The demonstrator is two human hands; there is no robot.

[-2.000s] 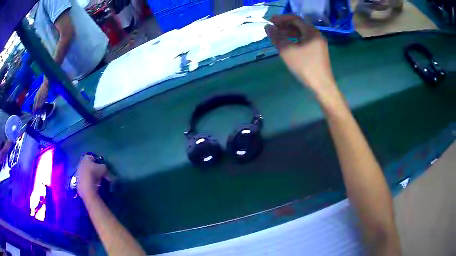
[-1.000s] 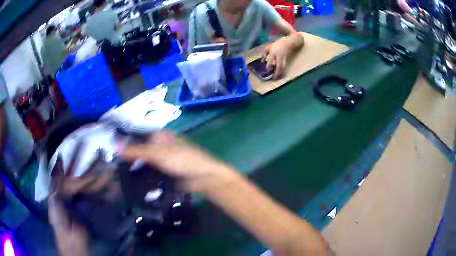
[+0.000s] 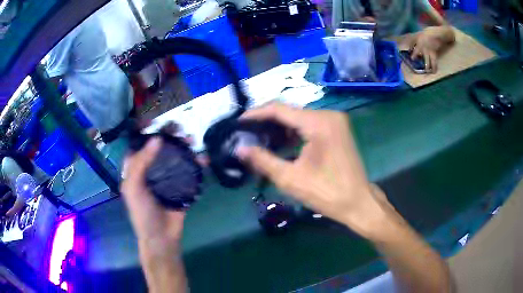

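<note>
I hold a black pair of headphones (image 3: 198,47) above the belt, its arched band at the top. My left hand (image 3: 150,200) grips the left ear cup (image 3: 173,171) from below and outside. My right hand (image 3: 321,160) grips the right ear cup (image 3: 229,151), with the thumb across it; this cup is blurred. A second pair of black headphones (image 3: 275,216) lies on the green belt behind and below my right hand, which partly hides it.
A third pair of headphones (image 3: 490,98) lies on the belt at the far right. Across the belt are a ragged white sheet (image 3: 287,83), a blue tray (image 3: 361,84) with clear bags, and a person's hand (image 3: 427,46) on a dark object. A pink-violet light (image 3: 62,252) glows at left.
The held headphones are now raised in front of me, clearly between both hands. My left hand has come in from the light station since two seconds ago. The view has swung right and back left.
</note>
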